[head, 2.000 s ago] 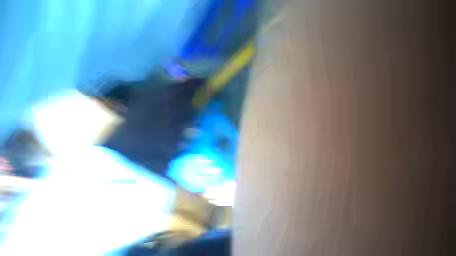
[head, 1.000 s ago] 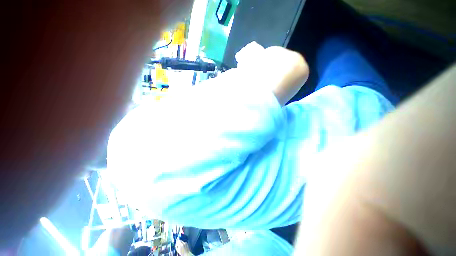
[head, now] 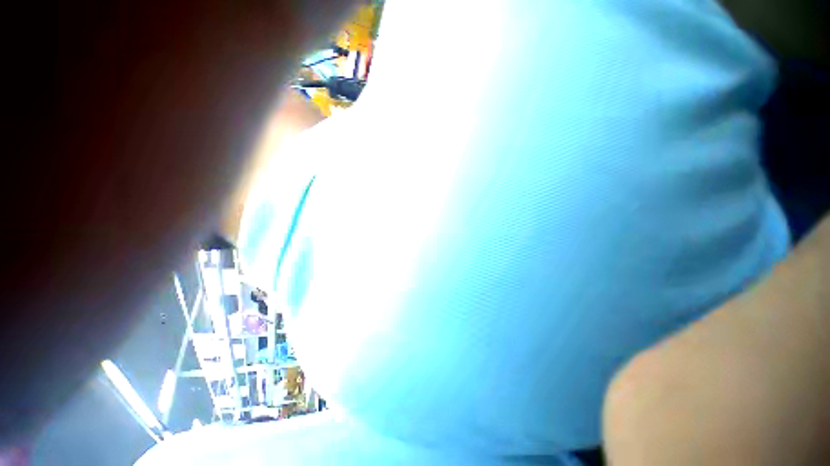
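Observation:
A large dark, blurred shape (head: 109, 136) covers the left side, very close to the lens. A blurred skin-coloured shape (head: 728, 373) fills the lower right corner. They may be parts of my hands, but which hand each is, and whether fingers are open or closed, cannot be told. No held object shows. Between them, a person's light blue shirt (head: 564, 227) fills the middle, overexposed towards its left side.
The view is tilted. White racks or frames with small mixed items (head: 241, 346) stand at the lower left, beside a bright ceiling lamp (head: 132, 396). Yellow and black equipment (head: 341, 73) shows at the top left. More pale blue-white cloth (head: 273, 441) lies along the bottom edge.
The light blue shirt now looks larger and closer. The bent forearm and dark grey surface at the top are out of view. The skin-coloured shape covers less of the lower right.

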